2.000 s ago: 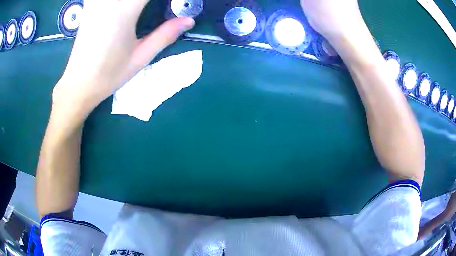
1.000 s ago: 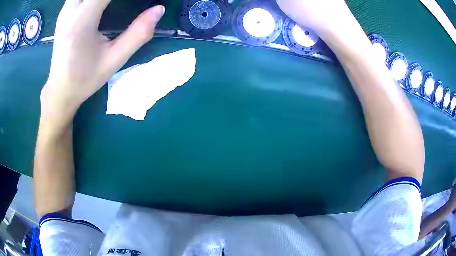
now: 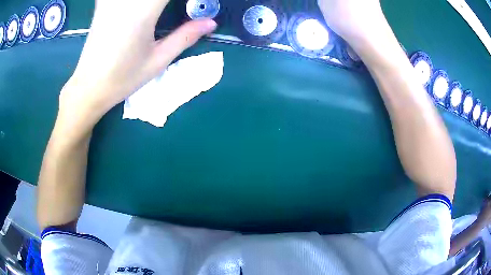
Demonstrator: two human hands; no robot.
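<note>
Round dark discs with shiny centres stand in a row along the far edge of the green worktop; one silver-centred disc [image 3: 260,21] and one glaring disc [image 3: 311,35] lie between my hands. My left hand [image 3: 132,45] is at the top left, cut off by the top edge, its thumb beside another disc [image 3: 202,7]. Its other fingertips are out of the picture. My right hand [image 3: 350,19] is at the top, also cut off, its fingers hidden, above a partly covered disc. A white wipe [image 3: 180,86] lies flat beside my left hand.
More discs stand at the left [image 3: 53,18] and in a receding row at the right [image 3: 440,86]. A white guide strip [image 3: 474,21] crosses the top right corner. The dark-green worktop [image 3: 258,145] curves between the row and me. Part of another person's arm [image 3: 474,228] shows at the lower right.
Since one second ago, both hands have moved right, and the left thumb is again beside a disc. The discs between my hands have shifted. The wipe appears slightly further right.
</note>
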